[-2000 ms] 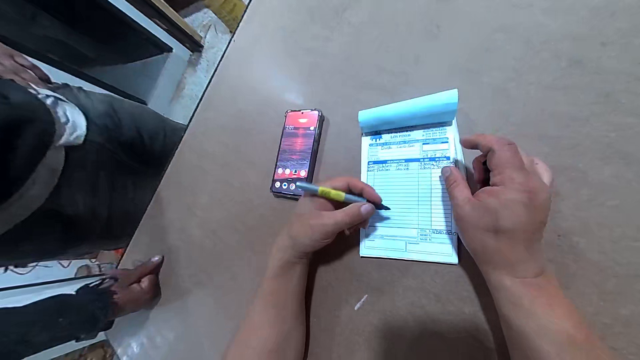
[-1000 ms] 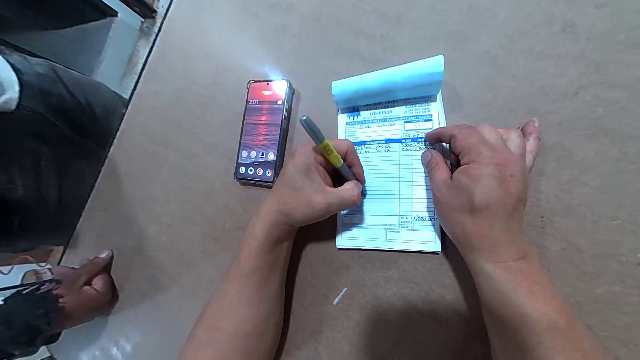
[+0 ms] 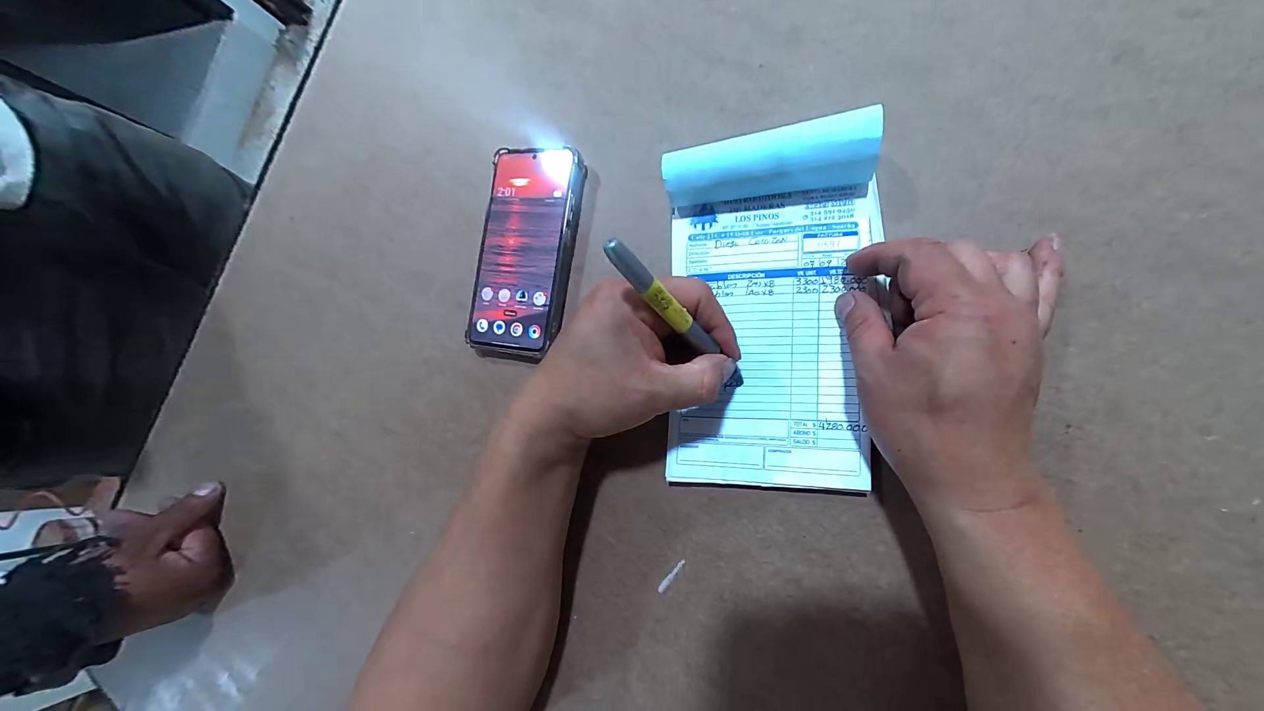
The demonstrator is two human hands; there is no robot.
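Observation:
A receipt pad (image 3: 770, 449) with a printed form and handwritten lines lies on the brown table, its light-blue top sheet (image 3: 775, 153) folded back over the upper end. My left hand (image 3: 632, 360) grips a grey marker with a yellow band (image 3: 660, 298); the tip is low and points at the form's middle rows, partly hidden by my fingers. At the pad's right edge rests my right hand (image 3: 963, 365), thumb and index finger bent at the paper; whether it pinches the sheets cannot be told.
A smartphone (image 3: 523, 252) in a dark case lies left of the pad, its screen lit. Below the pad is a small white mark (image 3: 671, 577) on the tabletop (image 3: 395, 247). Another person's hand (image 3: 173, 553) rests at the table's left edge, beside that person's dark clothing (image 3: 99, 276).
The marker in my left hand has moved from the form's left part toward its middle, and its tilt has changed. My right hand stays by the pad's right edge. The view has shifted.

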